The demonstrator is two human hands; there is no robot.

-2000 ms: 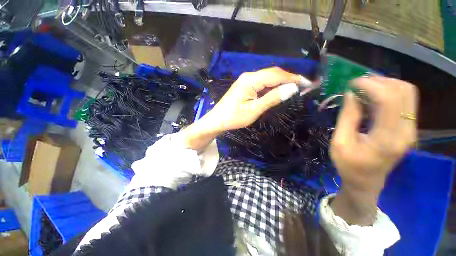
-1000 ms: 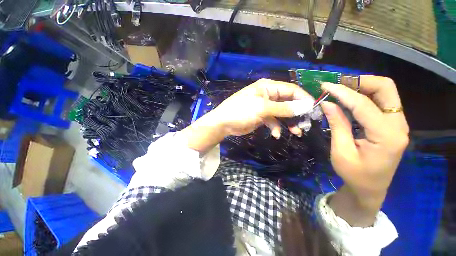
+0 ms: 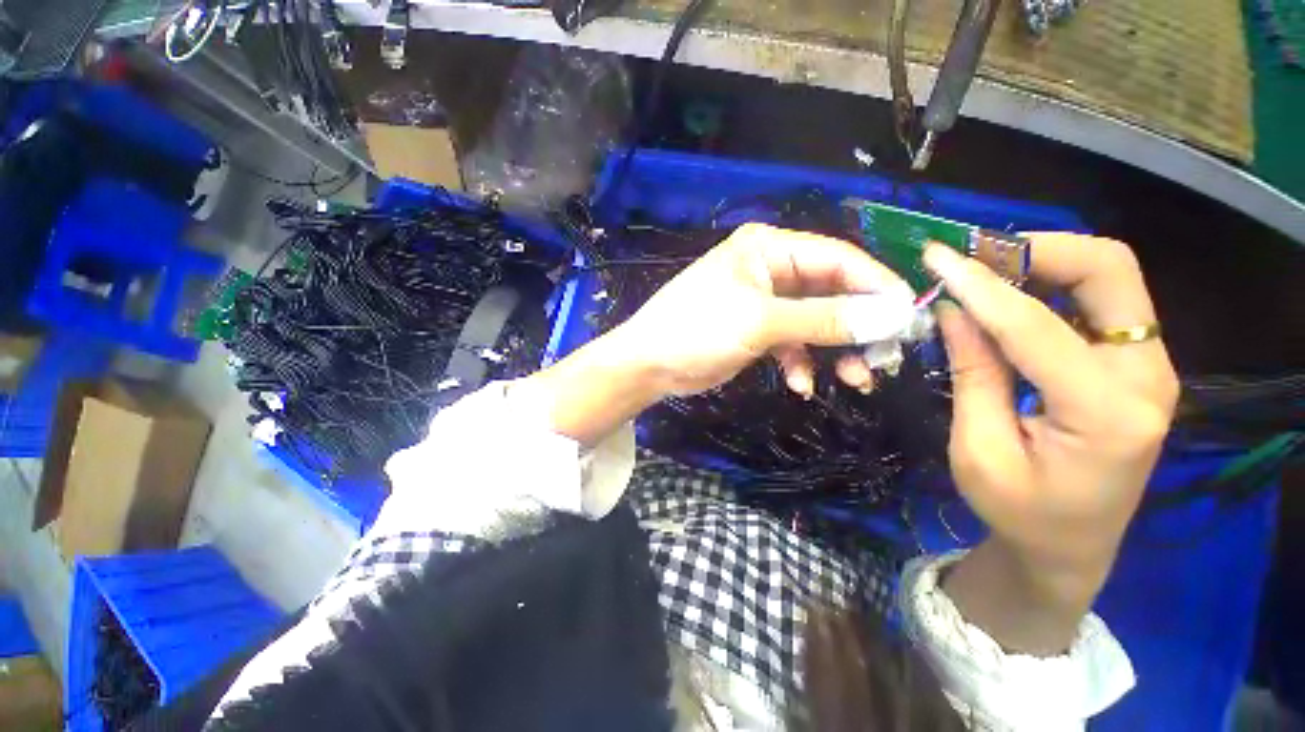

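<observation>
My right hand (image 3: pixel 1066 386) holds a green circuit board (image 3: pixel 912 239) by its right end, where silvery connectors show. My left hand (image 3: pixel 744 322), with whitish coverings on its fingertips, pinches thin red and white wire leads (image 3: pixel 930 298) just below the board. The fingertips of both hands nearly meet there. Whether the leads touch the board is hidden by the fingers. The soldering iron (image 3: pixel 956 75) points down over the bench edge, its tip a little above the board and apart from it. A thinner curved tube (image 3: pixel 897 65) runs beside it.
A blue bin (image 3: pixel 716 177) with black cables lies under my hands. Another pile of black cables (image 3: pixel 358 315) fills a bin at left. The bench edge (image 3: pixel 802 60) crosses the top. A blue stool (image 3: pixel 122 279) and a cardboard box (image 3: pixel 129 472) stand at left. Dark cables (image 3: pixel 1238 408) show at right.
The board has moved from the iron's tip down to below it, and now tilts down to the right. My left hand has closed in on the leads. Dark cables have appeared at the right edge.
</observation>
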